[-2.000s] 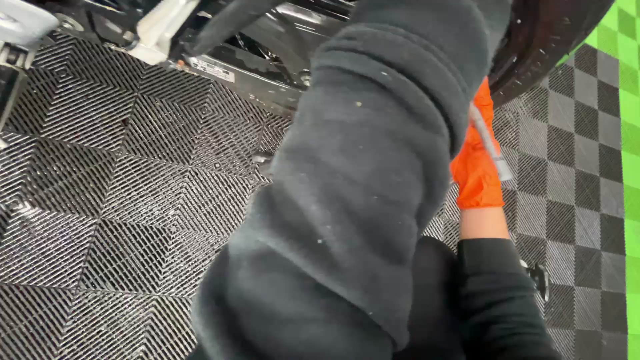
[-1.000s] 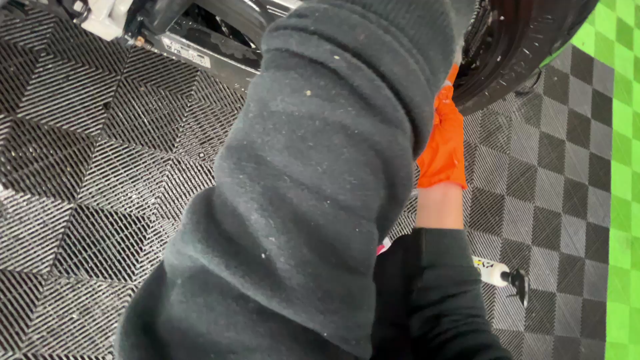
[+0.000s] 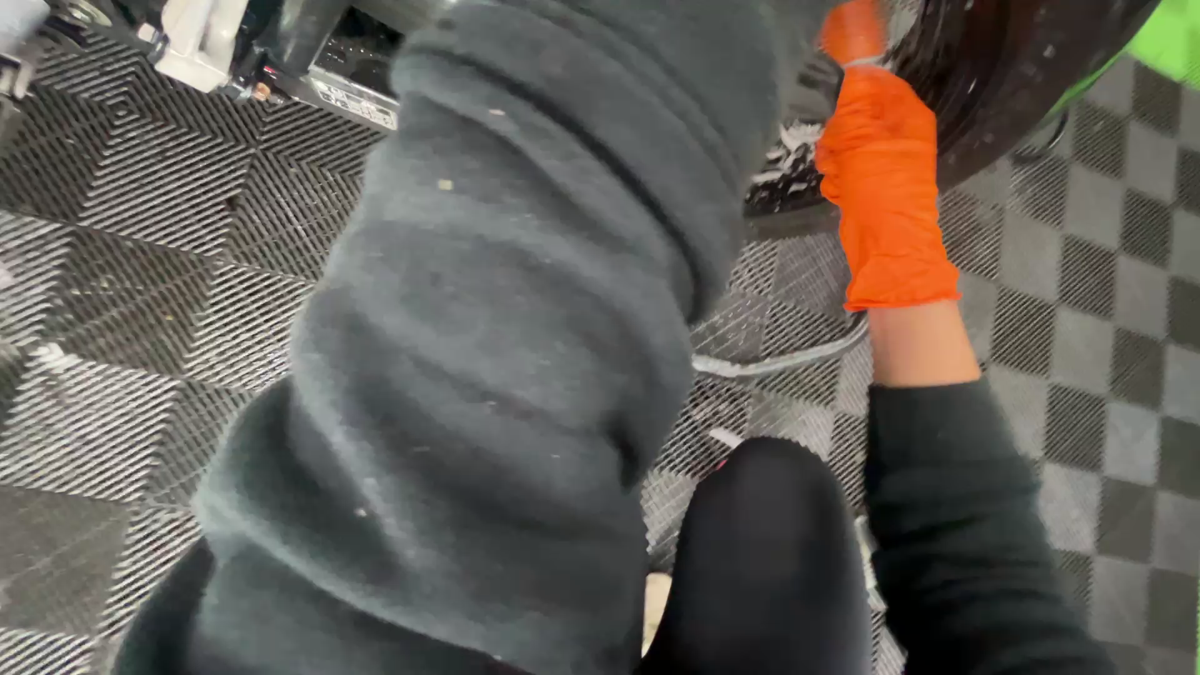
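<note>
My right hand, in an orange glove, is beside a wet dark tire at the top right. Its fingers are bent and blurred at the wheel, with a thin pale piece near them; what it holds is unclear. White foam lies on dark parts just left of the glove. My left arm in a thick grey sleeve fills the middle and reaches up toward the wheel. The left hand cannot be made out behind the sleeve; a blurred orange patch at the top edge could belong to either hand.
A vehicle's dark frame part with a printed label and a light metal part are at the upper left. A grey tube or strap curves below the wheel. My black-clothed knee is above the ribbed checkered floor.
The gloved right hand has moved up along the wheel. A grey tube or strap now shows beneath it. The pale object with a dark end, right of my forearm one second ago, no longer shows there.
</note>
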